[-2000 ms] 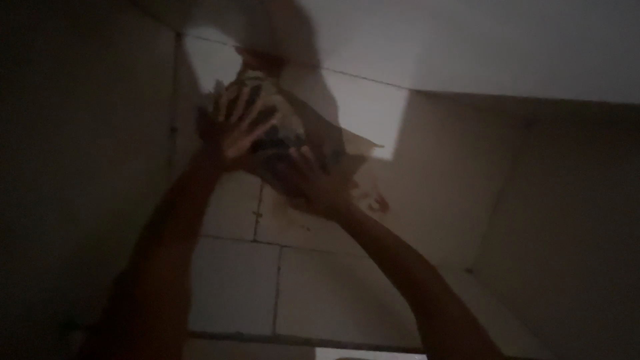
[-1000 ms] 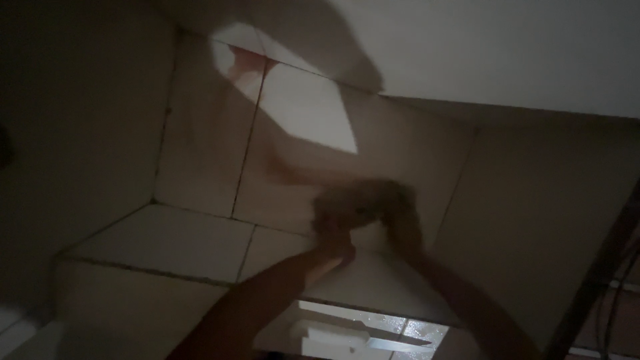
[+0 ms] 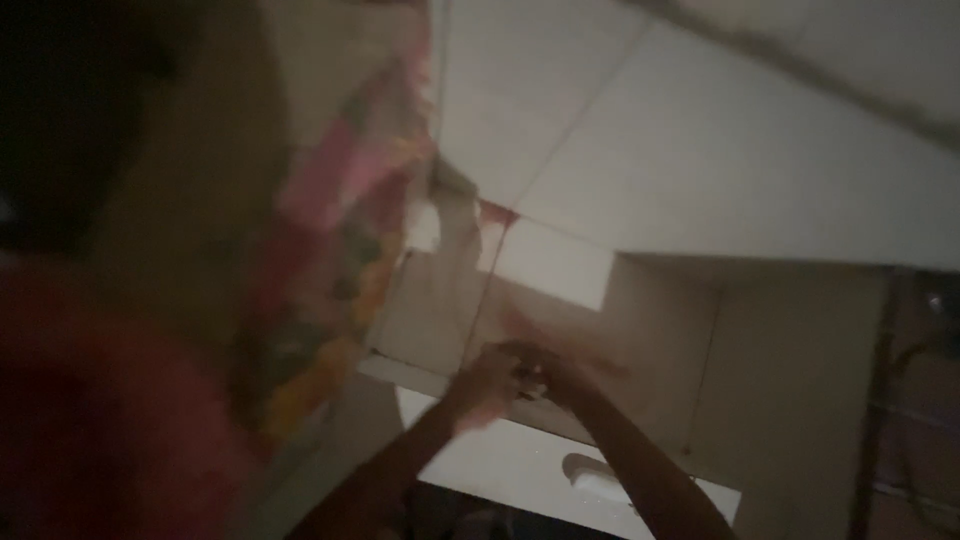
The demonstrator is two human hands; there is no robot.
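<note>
In the dim, blurred head view, my left hand (image 3: 487, 386) and my right hand (image 3: 553, 371) meet at the lower middle, over a light tiled surface (image 3: 667, 352). Both close around a crumpled, dark and pale bundle (image 3: 529, 379), which looks like cloth and is mostly hidden by the fingers. Reddish smears (image 3: 525, 326) mark the tiles just beyond my hands.
At the left, close by, is a person (image 3: 322, 225) in pink, orange and dark patterned clothing. A white object (image 3: 596, 480), perhaps a soap bar, lies on the bright ledge below my hands. A dark cable (image 3: 907, 420) runs at the right.
Two seconds ago my hands pressed the bundle flat against the tiles; now they are drawn together around it. The patterned clothing has come into view at the left. The view has shifted.
</note>
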